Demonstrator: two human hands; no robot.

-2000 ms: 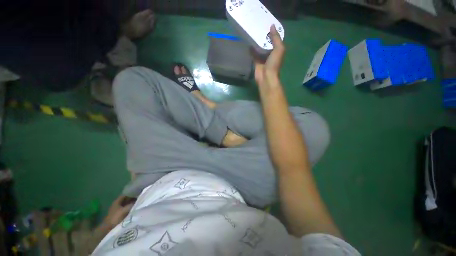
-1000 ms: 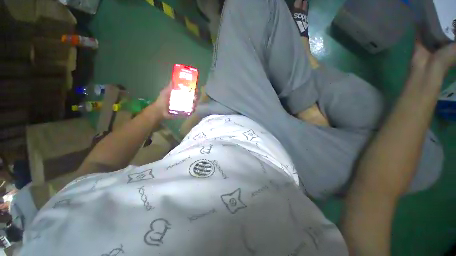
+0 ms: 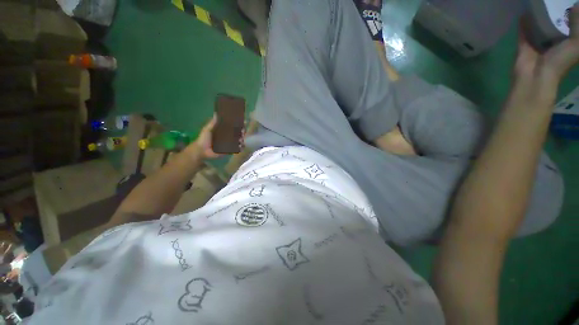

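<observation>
My left hand point(image 3: 207, 141) holds a smartphone point(image 3: 229, 124) upright beside my left knee. Its screen is dark. My right hand point(image 3: 545, 62) is raised at the upper right and holds the white appliance point(image 3: 551, 24), which is cut off by the picture's right edge. Part of a round grille shows on its white face. The fingers are partly hidden behind and under it.
A grey carton point(image 3: 466, 25) stands on the green floor at the upper right. A blue and white carton point(image 3: 567, 117) is at the right edge. Brown cartons point(image 3: 76, 184) and several bottles point(image 3: 165, 140) lie on the left. Yellow-black tape point(image 3: 219, 24) crosses the floor.
Two seconds ago the phone was not visible; one second ago its screen was lit red and white, now it is dark. The view has swung left, so the appliance sits at the right edge.
</observation>
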